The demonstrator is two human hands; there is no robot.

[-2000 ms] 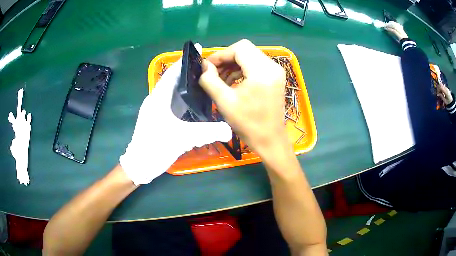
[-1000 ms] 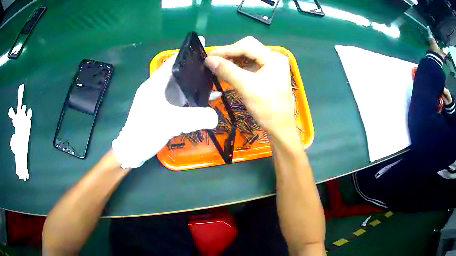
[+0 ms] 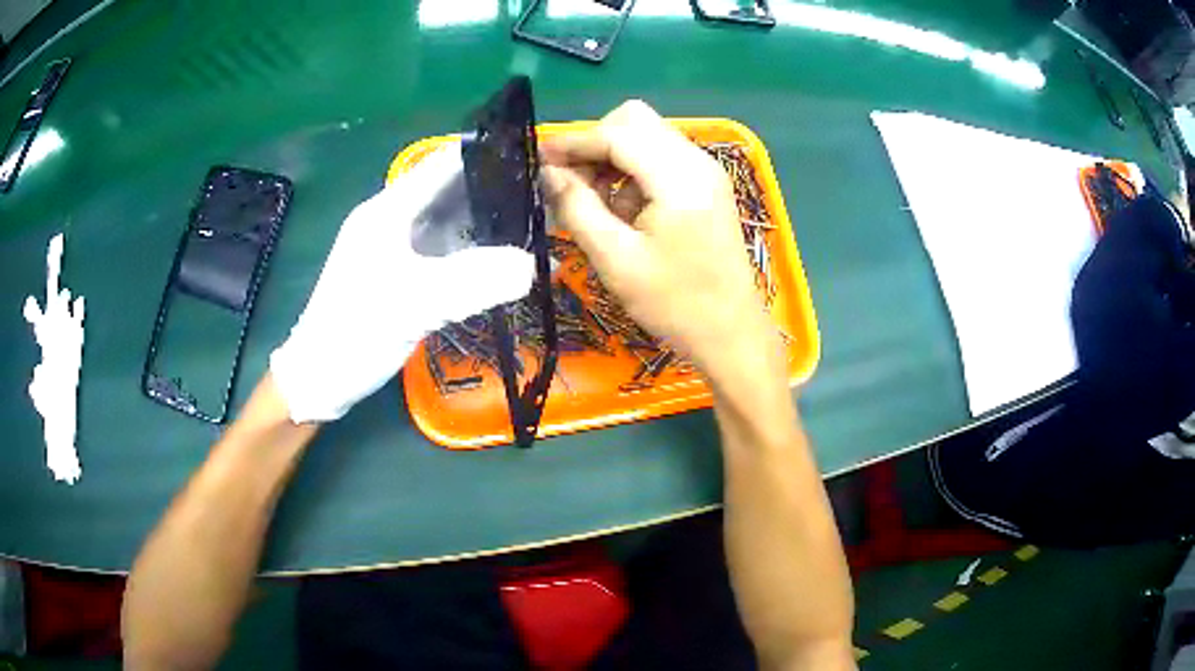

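A black phone middle frame [image 3: 505, 171] is held upright and tilted over the orange parts tray [image 3: 603, 416], its open window end hanging down over the tray. My left hand [image 3: 400, 282], in a white glove, grips the frame around its middle. My bare right hand [image 3: 655, 230] has its thumb and index fingertips pinched together at the frame's right edge. Whether a small part is between these fingertips cannot be told. Many small slim parts [image 3: 609, 328] lie loose in the tray.
Another phone frame [image 3: 216, 282] and a limp white glove [image 3: 55, 374] lie at left. A white sheet [image 3: 983, 249] lies at right, beside a person's dark sleeve [image 3: 1127, 308] and a second orange tray [image 3: 1109, 197]. More frames [image 3: 577, 26] lie along the far side.
The held frame has turned more edge-on, and its lower end has swung left. The far frames have shifted left along the green surface. The other person's hand and sleeve have moved.
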